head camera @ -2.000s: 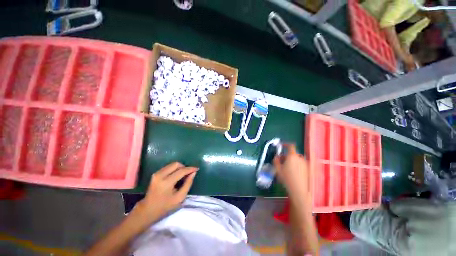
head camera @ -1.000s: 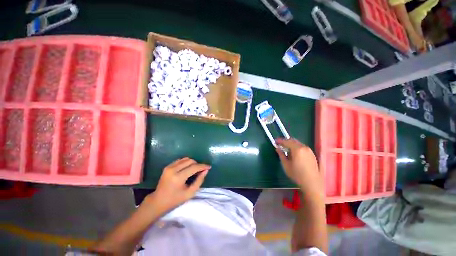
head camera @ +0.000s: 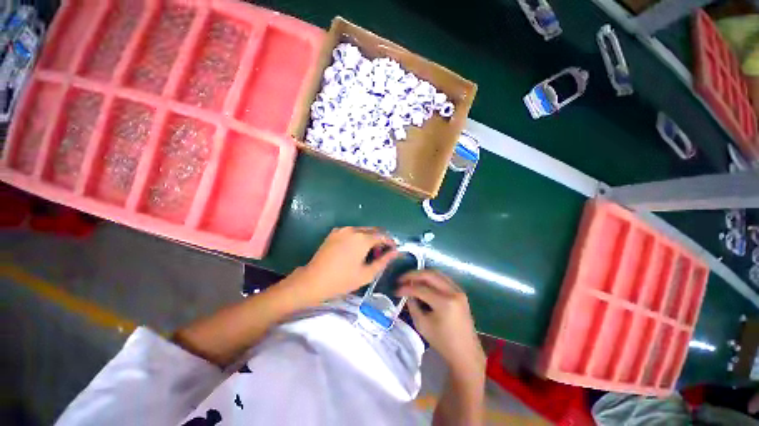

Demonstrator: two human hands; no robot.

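A white loop unit (head camera: 377, 314) with a blue-and-white end is in both my hands at the bench edge, its blue end towards my body. My left hand (head camera: 354, 256) grips its left side near the far end; a dark spot shows at the fingertips. My right hand (head camera: 437, 301) holds its right side. A small white ring (head camera: 428, 237) lies on the green bench just beyond the loop. An open brown carton (head camera: 423, 158) holds a pile of white rings (head camera: 366, 108). Another loop unit (head camera: 454, 187) lies against the carton's right side.
A pink-red compartment tray (head camera: 250, 187) with tiny hardware stands left of the carton. A second pink-red tray (head camera: 582, 291) is at the right. Loop units (head camera: 553, 93) lie beyond the pale metal strip (head camera: 533, 156). A grey post crosses at right. Another person's clothing shows at lower right.
My right hand has brought the loop unit from beside the carton back to my body, and my left hand now holds it too. The view has turned and shifted left.
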